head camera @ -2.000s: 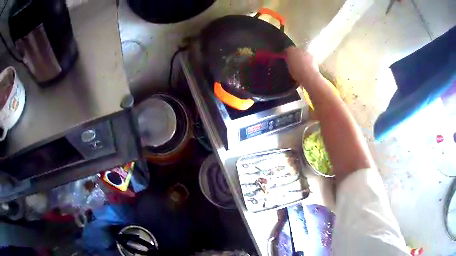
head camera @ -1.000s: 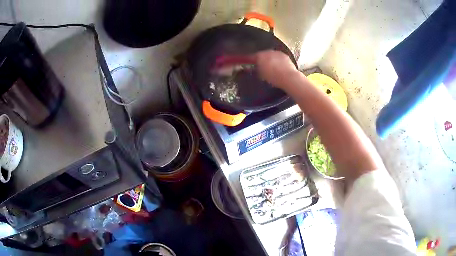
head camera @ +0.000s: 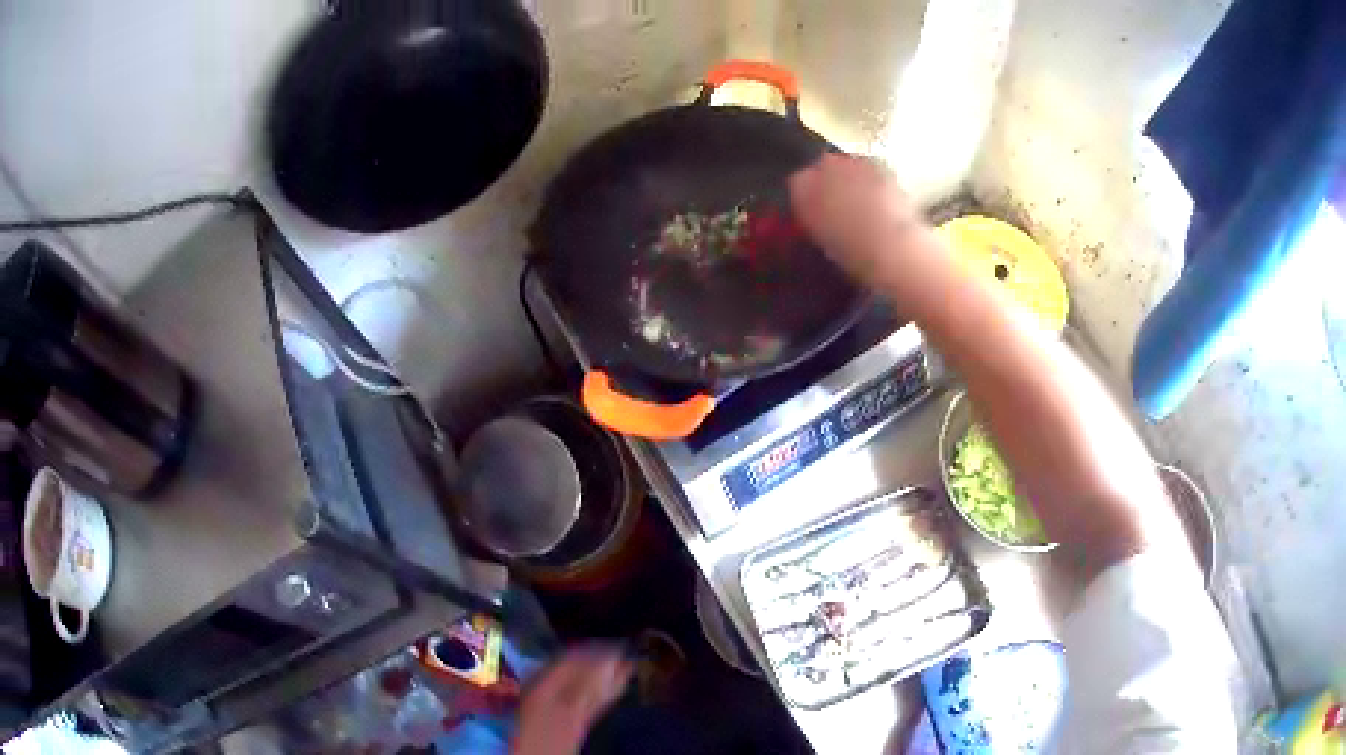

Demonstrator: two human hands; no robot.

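A black wok (head camera: 591, 221) with two orange-sleeved handles sits on the induction cooker (head camera: 827, 447). Pale chopped garlic or ginger (head camera: 651, 320) lies scattered over its bottom. My right hand (head camera: 856, 214) is over the wok's right side, closed on the red spatula (head camera: 771, 236); the fingers hide the grip and little of the spatula shows. My left hand (head camera: 573, 696) is at the bottom edge, low in front of the oven, blurred and partly cut off; its fingers are not clear.
A tray of small fish (head camera: 864, 597), a bowl of cut green vegetable (head camera: 992, 479) and a purple cutting board (head camera: 1001, 699) stand below the cooker. A dark oven (head camera: 281, 612) is at left, a black pan (head camera: 409, 115) on the wall, a blue towel (head camera: 1233, 192) at right.
My left hand has come into view at the bottom. The spatula has moved right in the wok since one second ago, and the pale pieces are more spread out. The whole view has shifted.
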